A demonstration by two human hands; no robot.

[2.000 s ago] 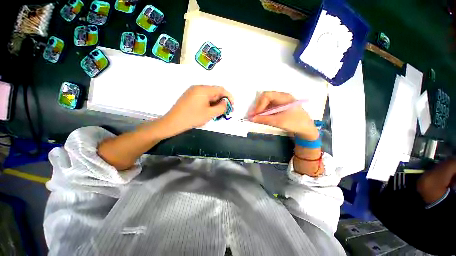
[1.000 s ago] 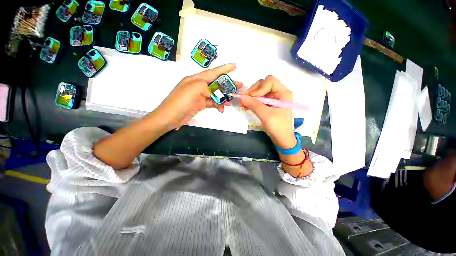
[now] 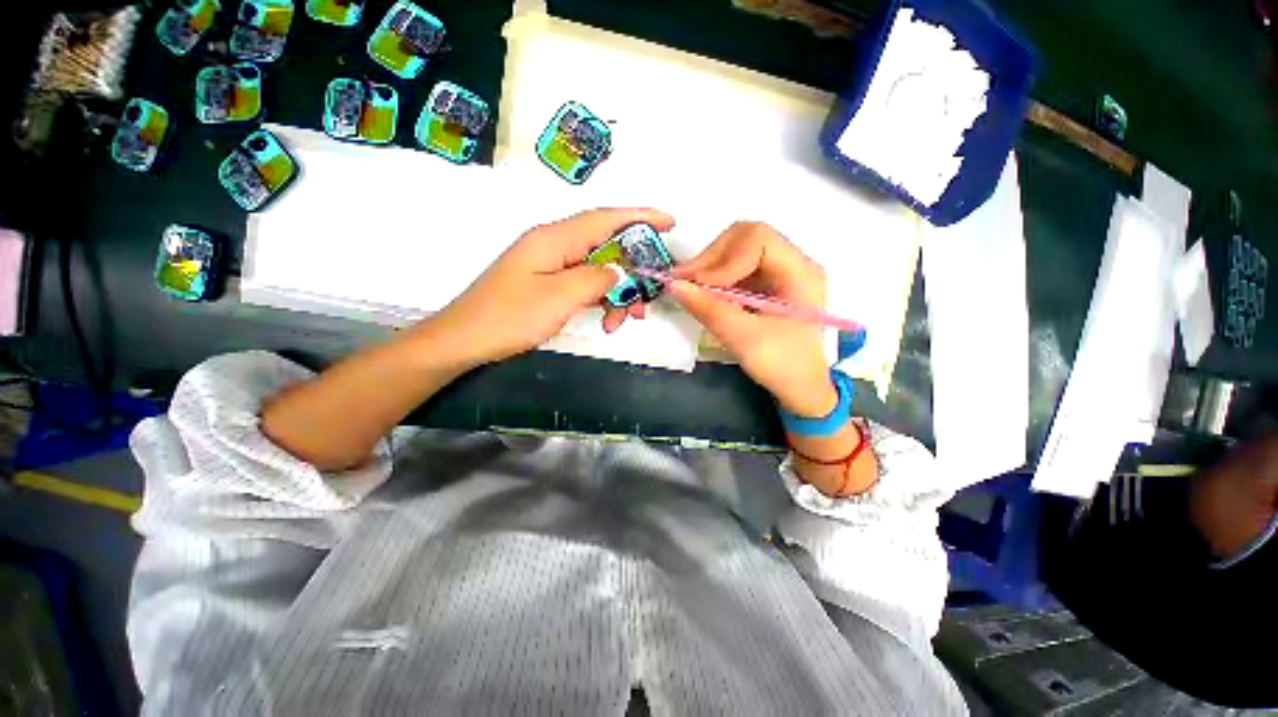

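Note:
My left hand (image 3: 540,287) holds an open electronic unit (image 3: 641,255) with a teal rim, its inside facing up, thumb over its lower left part. My right hand (image 3: 757,301) grips a slim pink hand tool (image 3: 771,303), its tip at the unit's right side. The tip's exact contact is too small to tell. Another unit (image 3: 575,142) lies on the white sheet (image 3: 743,140) above my hands.
Several units (image 3: 257,170) lie at the upper left, near thin tan sticks (image 3: 87,53). A deep blue bin (image 3: 963,196) with white pieces stands at the upper right. Long white strips (image 3: 1107,343) lie right of it. Another person's dark sleeve (image 3: 1142,588) and hand show at the lower right.
The unit was first held edge-on, then turned face-up as my right hand brought the tool to it. Since a second ago, my left thumb has moved onto the unit.

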